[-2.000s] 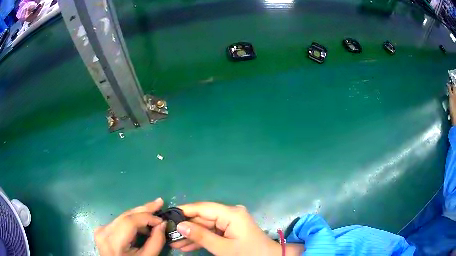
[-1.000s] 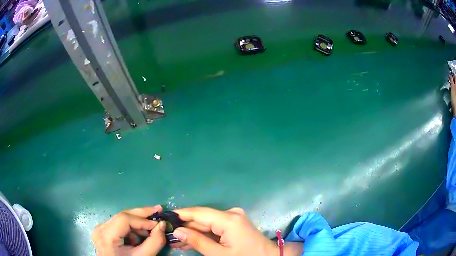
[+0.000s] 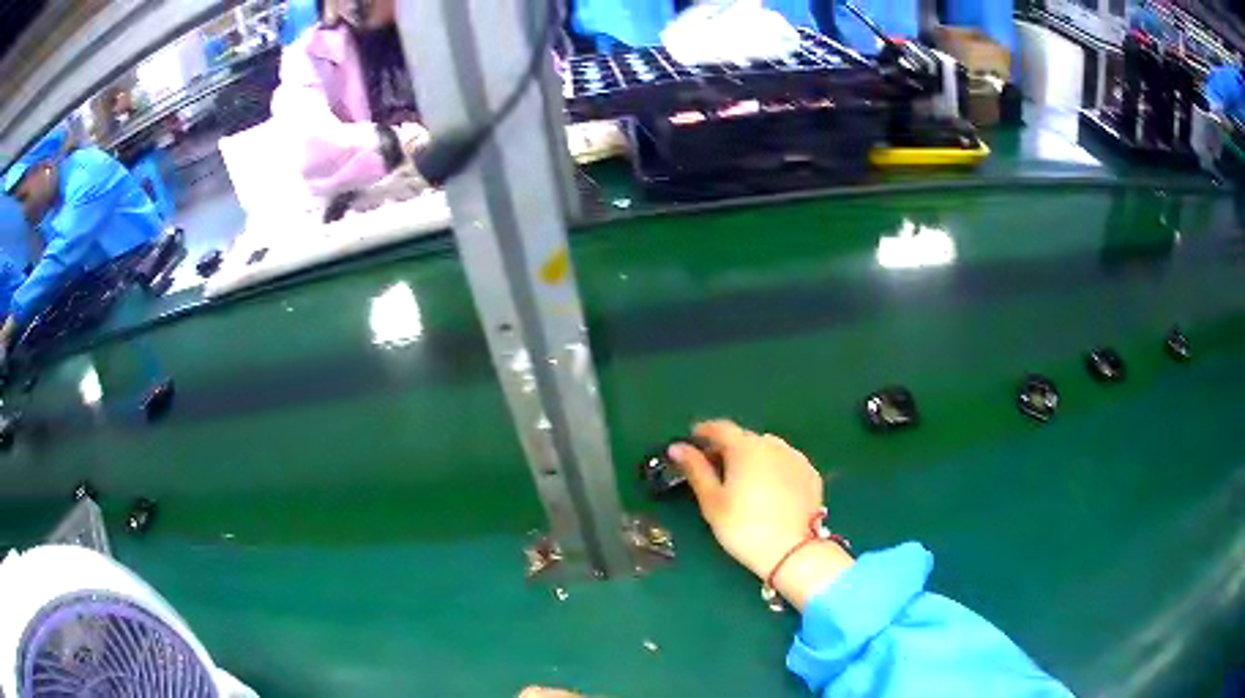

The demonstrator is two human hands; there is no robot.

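My right hand [image 3: 758,498] is stretched over the green surface [image 3: 765,614], just right of the post's foot. Its thumb and fingers grip the right edge of a black rounded housing [image 3: 661,473], which is at or just above the surface and partly hidden by the fingers. Only a sliver of my left hand [image 3: 549,693] shows at the bottom edge, so its fingers and anything in them are out of view. Another black housing [image 3: 890,408] lies to the right, with several smaller-looking ones beyond it.
A grey metal post [image 3: 539,314] with a bolted foot rises just left of my right hand. A white fan [image 3: 103,641] is at lower left. More dark housings [image 3: 141,514] lie at left. Black trays [image 3: 751,123] and people in pink and blue smocks are across the far edge.
The view has tilted up and shows the far side. My right hand has left my left hand and moved forward with a housing. My left hand has dropped almost out of view.
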